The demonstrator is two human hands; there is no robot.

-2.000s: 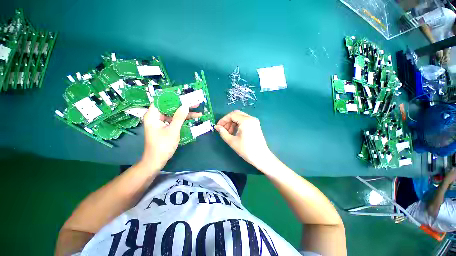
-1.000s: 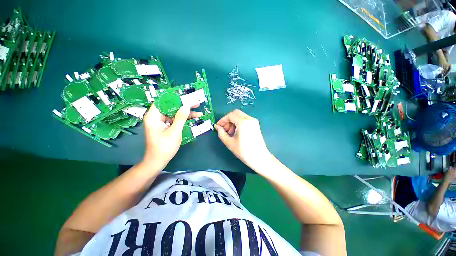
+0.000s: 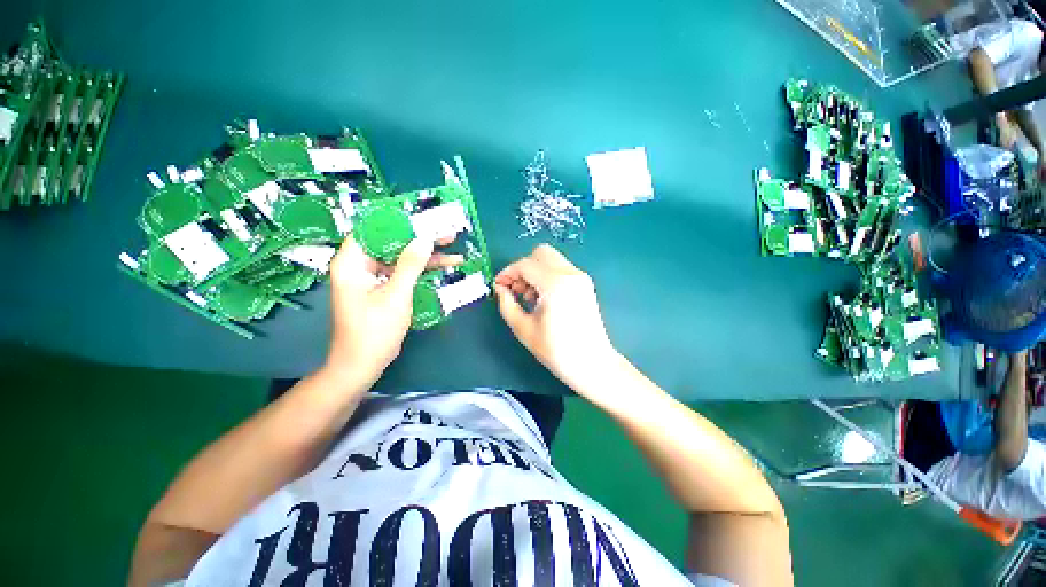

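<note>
My left hand [image 3: 373,300] holds a green circuit board panel [image 3: 387,231] with round green areas and white rectangles, thumb on top. My right hand [image 3: 545,300] is at the panel's right edge, thumb and fingertips pinched together. Whatever is between these fingertips is too small to tell. A pile of small silvery leaded components [image 3: 551,214] lies on the mat beyond my right hand. An overlapping stack of boards [image 3: 195,252] lies just left of the held panel.
A small white packet [image 3: 621,177] lies right of the component pile. An upright row of boards [image 3: 57,138] is at far left. Heaps of boards [image 3: 849,172] lie at right, near a blue round object [image 3: 1000,291]. A clear tray [image 3: 843,29] is at upper right. Other people's arms show at the right edge.
My hands have barely moved; the held panel is tilted slightly differently. At the right edge, another person's arm has moved up beside the blue round object.
</note>
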